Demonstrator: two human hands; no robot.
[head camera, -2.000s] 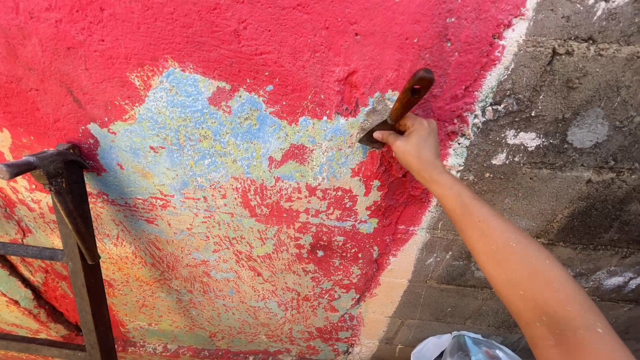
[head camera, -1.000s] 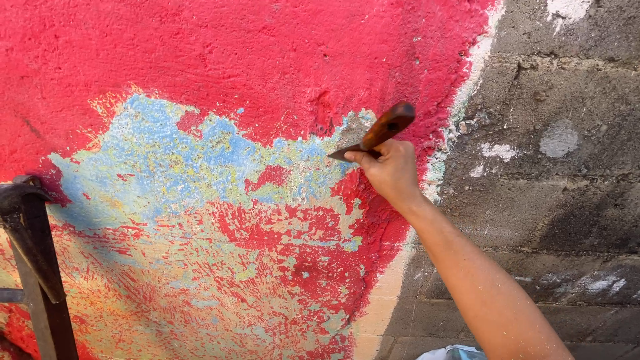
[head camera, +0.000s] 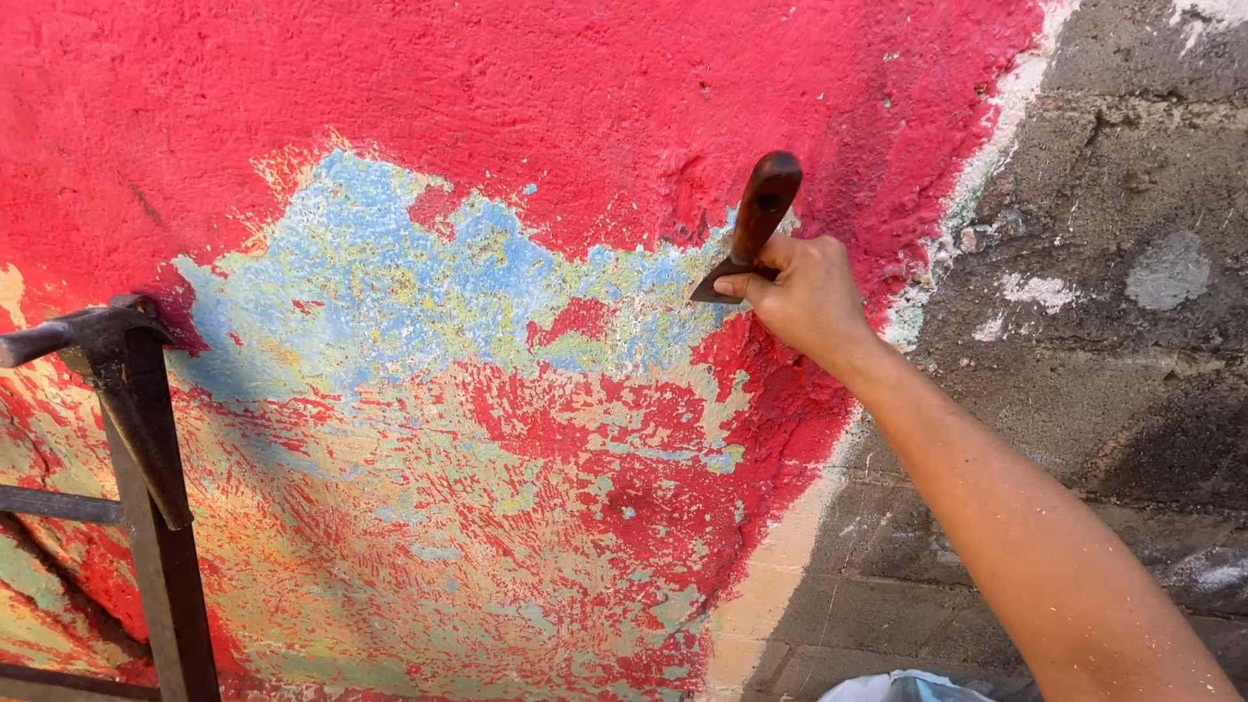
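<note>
My right hand (head camera: 804, 292) grips a scraper (head camera: 763, 219) near the base of its brown wooden handle, thumb on the dark metal blade. The blade lies at the right end of a patch of exposed blue paint (head camera: 439, 263) on the wall, and the handle points upward. Red paint (head camera: 585, 107) surrounds the top of the patch. Below it, beige, green and red layers show through in a mottled, scraped area (head camera: 439, 546). My left hand is out of view.
A dark metal ladder (head camera: 161, 565) stands at the left, with a hammer (head camera: 102, 341) at its top. Bare grey block wall (head camera: 1121, 390) lies to the right, beyond a whitish edge. Something white and bluish, perhaps a plastic bag (head camera: 907, 686), shows at the bottom edge.
The view has shifted back and forth sideways. My right hand keeps its hold on the scraper; the blade has moved slightly relative to the blue patch's right end.
</note>
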